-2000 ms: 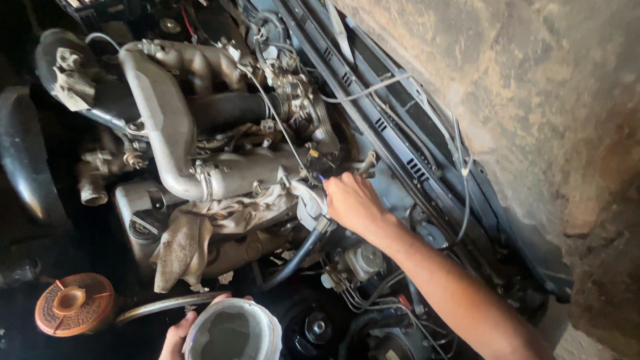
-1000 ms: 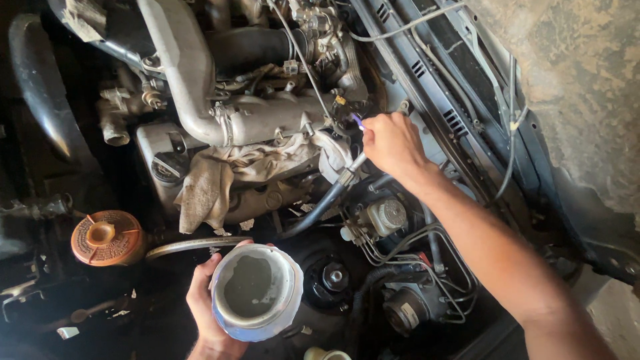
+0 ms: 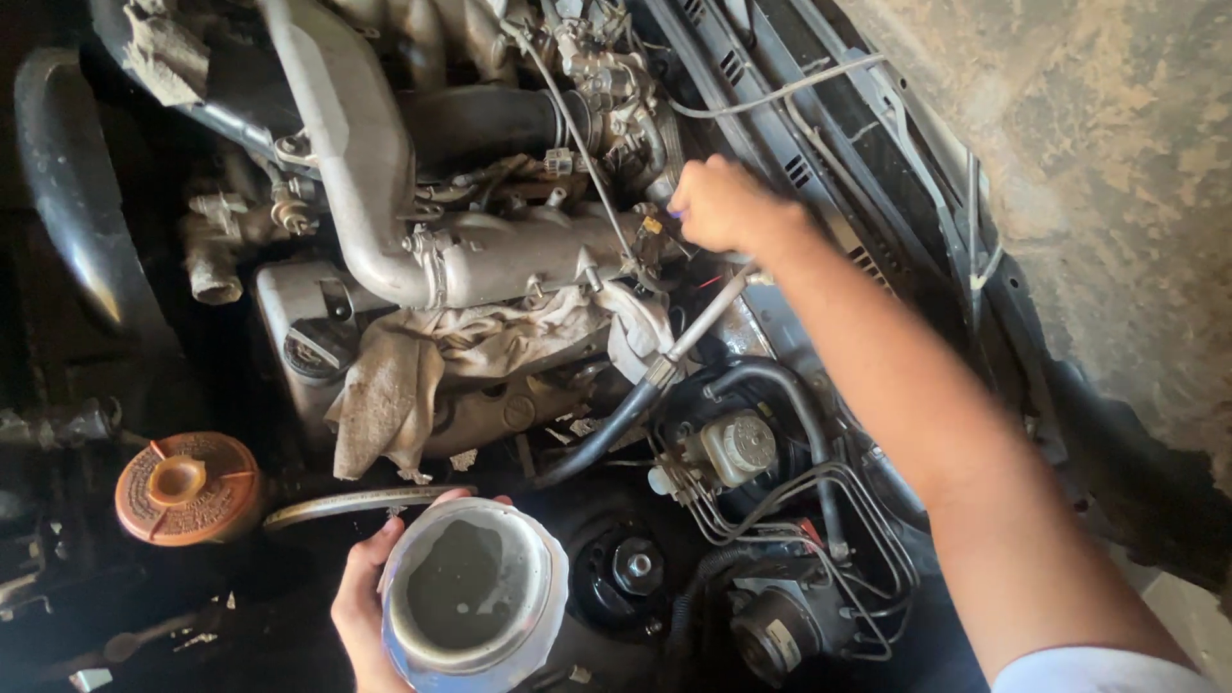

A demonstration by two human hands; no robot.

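My left hand [image 3: 366,597] holds an open round container [image 3: 467,582] with grey liquid inside, low in the view. Over the rear of an engine, my right hand [image 3: 727,207] is closed around a small purple item [image 3: 676,214], mostly hidden by the fingers. Just left of that hand are a yellow connector [image 3: 653,225] and the end of a metal intake pipe [image 3: 520,252]. A dirty cloth [image 3: 385,395] lies bunched along the engine below the pipe.
An orange reservoir cap [image 3: 188,488] is at the lower left. A black hose [image 3: 602,433], a brake fluid reservoir [image 3: 739,448] and bent metal lines [image 3: 866,481] lie below my right forearm. A slotted cowl panel [image 3: 799,173] runs behind my right hand.
The container and my left hand have come further into view since the first frame. My right hand has shifted slightly up, away from the black hose, still closed on the purple item.
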